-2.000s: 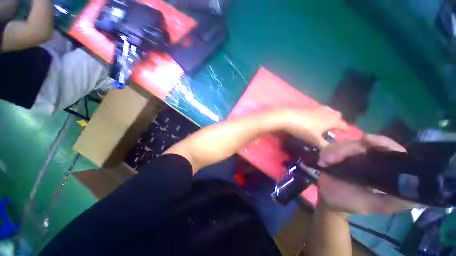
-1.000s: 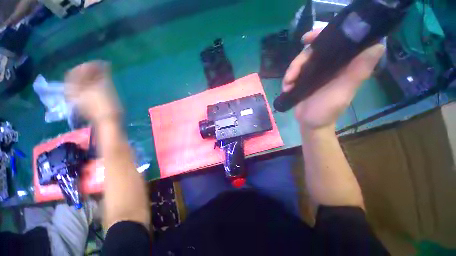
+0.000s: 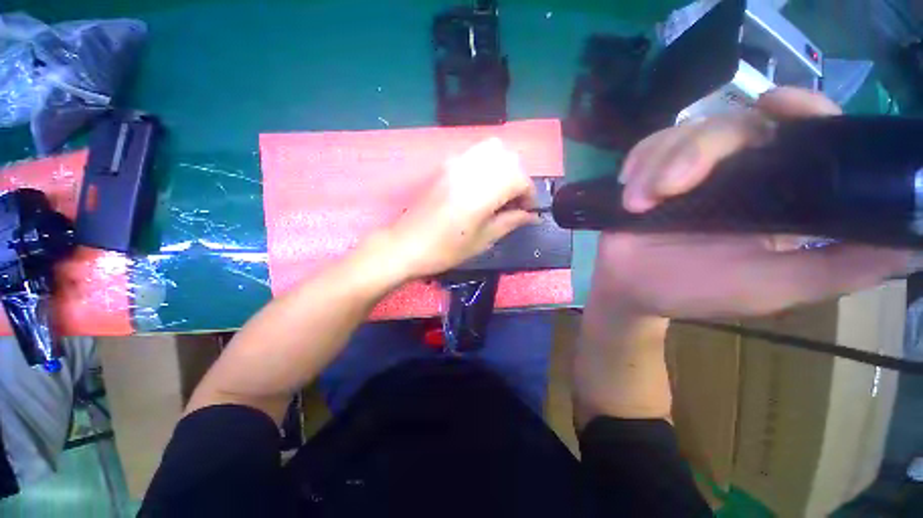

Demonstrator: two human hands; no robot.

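Note:
A black device body point(image 3: 521, 248) lies on the pink-red foam mat point(image 3: 334, 192), its film-wrapped grip point(image 3: 471, 309) projecting over the bench edge towards me. My left hand point(image 3: 471, 207) is over the device, fingertips together near the driver's tip; whether they pinch a small part cannot be told. My right hand point(image 3: 698, 192) is closed around a thick black electric screwdriver point(image 3: 749, 182), held level with its tip pointing left at the device's right end. The left hand hides much of the device.
Dark housing parts point(image 3: 471, 76) lie behind the mat. A silver-white screw feeder point(image 3: 784, 46) stands at the back right. A neighbour's wrapped-grip device point(image 3: 32, 243), a black box-shaped part point(image 3: 121, 182) and a plastic bag point(image 3: 71, 71) are left. Cardboard cartons point(image 3: 779, 395) stand below the bench.
My left hand has come from the left side onto the device. The screwdriver has swung from slanted to level, its tip now at the device. The camera view has shifted.

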